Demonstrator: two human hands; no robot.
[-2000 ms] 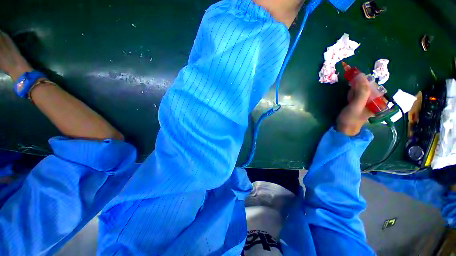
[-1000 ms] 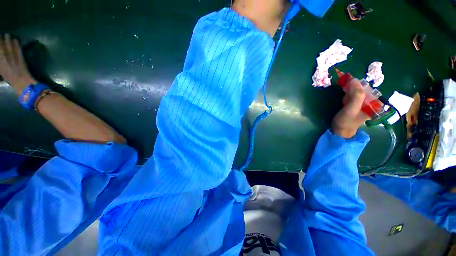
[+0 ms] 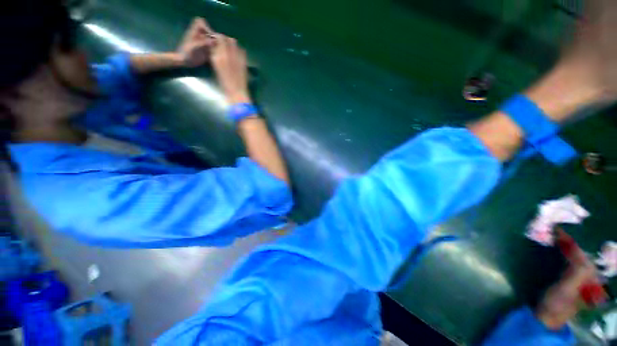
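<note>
My left hand (image 3: 592, 57) is at the top right, blurred and cut off by the edge; whether it holds anything cannot be told. A blue strap is round its wrist. My right hand (image 3: 567, 292) is at the lower right, blurred, closed on a syringe with red contents (image 3: 574, 251). Its tip points up and left, at the lower edge of a crumpled, red-stained white tissue (image 3: 560, 212). Two small dark housings lie on the green bench, one left of my left wrist (image 3: 477, 88) and one right of it (image 3: 593, 163).
A person in a blue smock (image 3: 155, 203) sits at the left, both hands raised together over the green bench (image 3: 325, 88). A blue cord hangs below my left forearm. More tissue (image 3: 607, 258) is at the right edge. A light blue stool (image 3: 95, 317) stands lower left.
The view has swung left and blurred. My left hand, beyond the top edge before, now shows partly at top right. The neighbour's head and both hands have come into view.
</note>
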